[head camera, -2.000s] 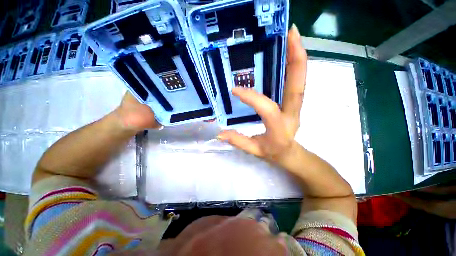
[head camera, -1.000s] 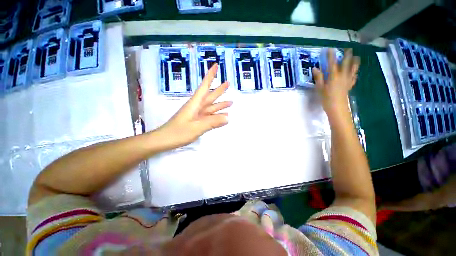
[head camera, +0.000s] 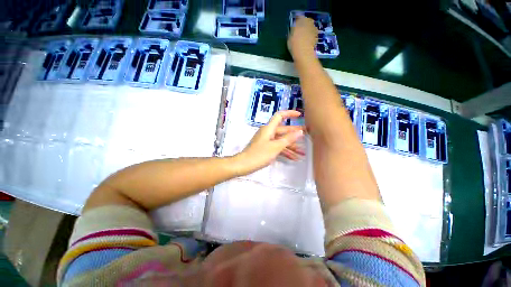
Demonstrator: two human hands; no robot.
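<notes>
Light-blue phone housings sit in a row along the far edge of the white liner sheet. My right arm hides part of this row. My right hand reaches over a pair of housings on the dark green bench beyond the rail; its fingers cover part of the pair, and I cannot tell if they grip it. My left hand is over the white sheet, just below the row, with its fingers apart and nothing in it.
Another lined tray at the left bears a row of housings. More pairs lie on the green bench at the top. A pale rail runs behind the trays. A filled tray is at the right edge. A cardboard box is at lower left.
The two held housings are no longer in my hands. My right hand has moved from the row's right end to the pair beyond the rail. The view has shifted, so the trays appear further right.
</notes>
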